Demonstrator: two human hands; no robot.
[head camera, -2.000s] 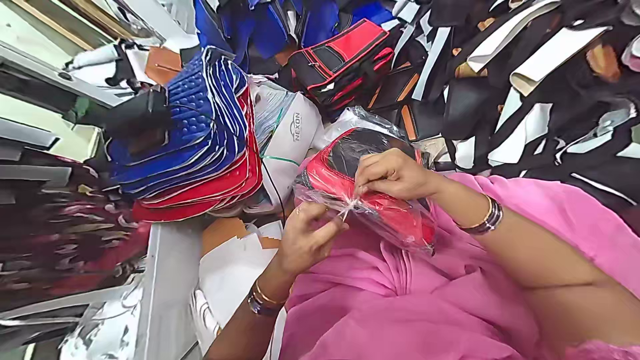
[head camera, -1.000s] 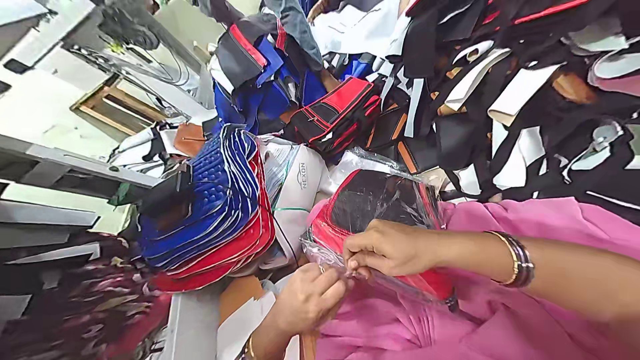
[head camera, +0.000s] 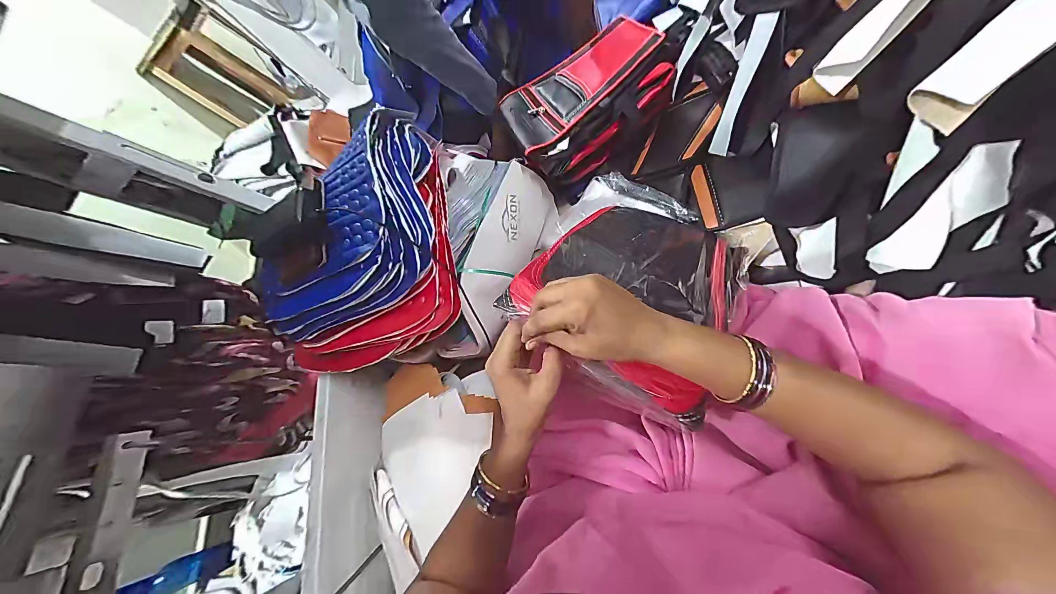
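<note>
A black and red stitched item in a clear plastic bag (head camera: 635, 264) rests on my lap, over pink cloth (head camera: 660, 503). At the bag's left corner, my left hand (head camera: 524, 375) and my right hand (head camera: 582, 318) meet, fingertips pinched together on the gathered plastic. The fingers hide most of what they pinch. My right hand lies over the bag's near edge, with its fingers pointing left. Left of the bag stands a white printed cover (head camera: 524, 214) with a green band around it.
Quilted blue pieces (head camera: 363, 214) are stacked with red pieces (head camera: 388, 330) at the left. A black and red bag (head camera: 586, 91) lies behind. Black and white offcuts (head camera: 949, 190) spread at the right. White sheets (head camera: 437, 462) lie beside the grey table edge (head camera: 342, 478).
Both hands stay together at the plastic bag's edge. Two seconds ago they pinched a gathered knot of plastic near the bag's lower middle; now they are at its left corner. The view has shifted.
</note>
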